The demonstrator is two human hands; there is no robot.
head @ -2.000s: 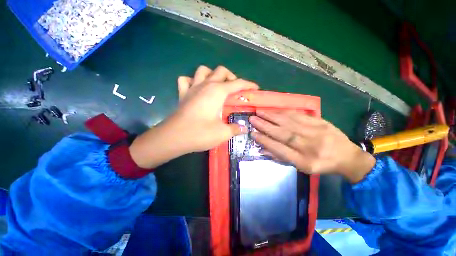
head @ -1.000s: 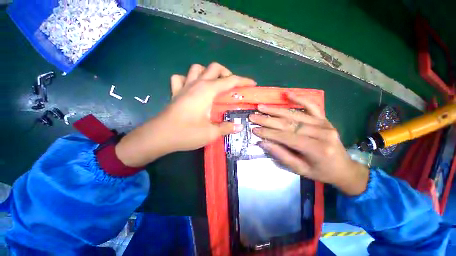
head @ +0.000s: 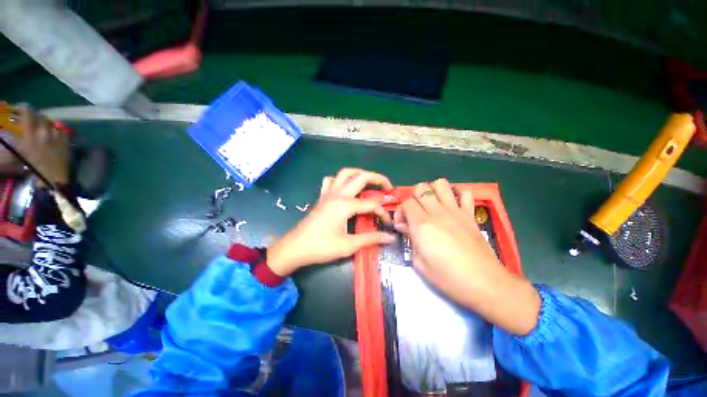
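Observation:
An open tablet assembly with a large shiny silver plate [head: 438,329] lies in a red-orange foam tray [head: 370,326] in front of me. My left hand [head: 341,221] is at the tray's upper left corner, thumb and fingers spread over the tray edge and the tablet's top end. My right hand [head: 450,240] lies over the tablet's top end, its fingertips bent down close to my left fingertips. The fingers hide most of the circuit area, and I cannot tell whether a small part is between them.
A blue bin [head: 203,132] of white parts stands left; black small parts [head: 219,203] and L-shaped brackets [head: 281,204] lie near it. A yellow-orange electric screwdriver [head: 643,178] rests by a round screw dish [head: 639,239]. Another person's hand [head: 45,147] is far left, a sleeve [head: 70,50] upper left.
The view has shifted, showing more of the bench and belt. My right hand has turned, its fingers now bunched at the tablet's upper left. Other people's arms have come into view.

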